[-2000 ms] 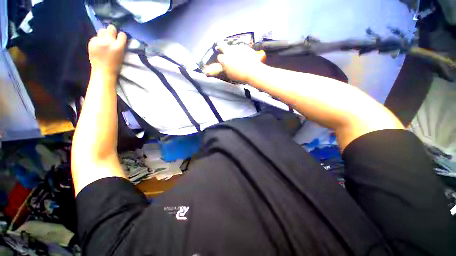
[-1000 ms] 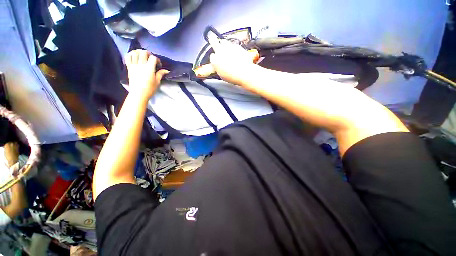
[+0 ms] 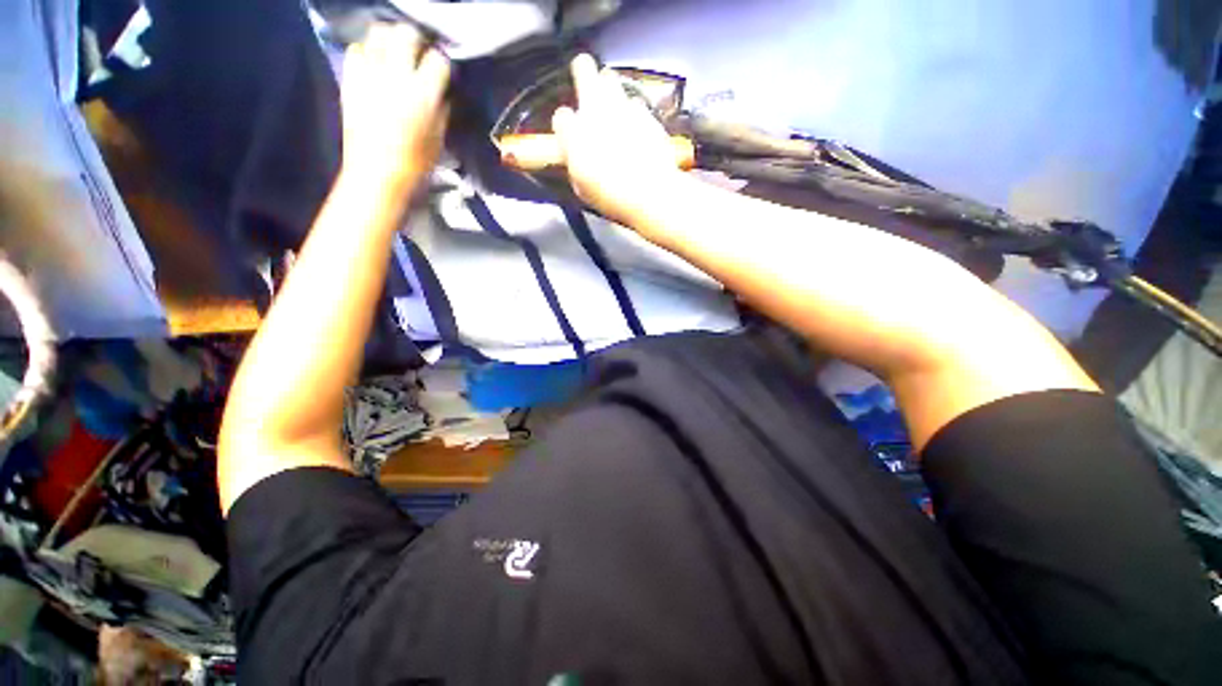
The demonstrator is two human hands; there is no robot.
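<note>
My right hand point(image 3: 611, 145) is closed on the orange-brown handle of the steam iron point(image 3: 527, 150), whose wire-like frame edge shows around it. The iron rests on dark cloth at the upper edge of the white garment with dark stripes point(image 3: 503, 275). The garment hangs towards my front. My left hand point(image 3: 394, 101) is at the dark cloth left of the iron, near the top of the picture. Its fingers are bent, and the glare hides whether they grip the cloth. The iron's dark wrapped hose point(image 3: 925, 201) runs to the right.
The pale ironing table cover point(image 3: 858, 67) lies behind the iron. Crumpled grey-white pieces point(image 3: 516, 19) lie at the top, and dark cloth point(image 3: 215, 134) hangs at the left. Below are blue scraps point(image 3: 529, 383) and cloth heaps. A pale curved band point(image 3: 30, 342) is at the left edge.
My left hand has moved up, away from the near edge. The iron has shifted slightly left. The striped garment has shifted with more dark cloth bunched between the hands.
</note>
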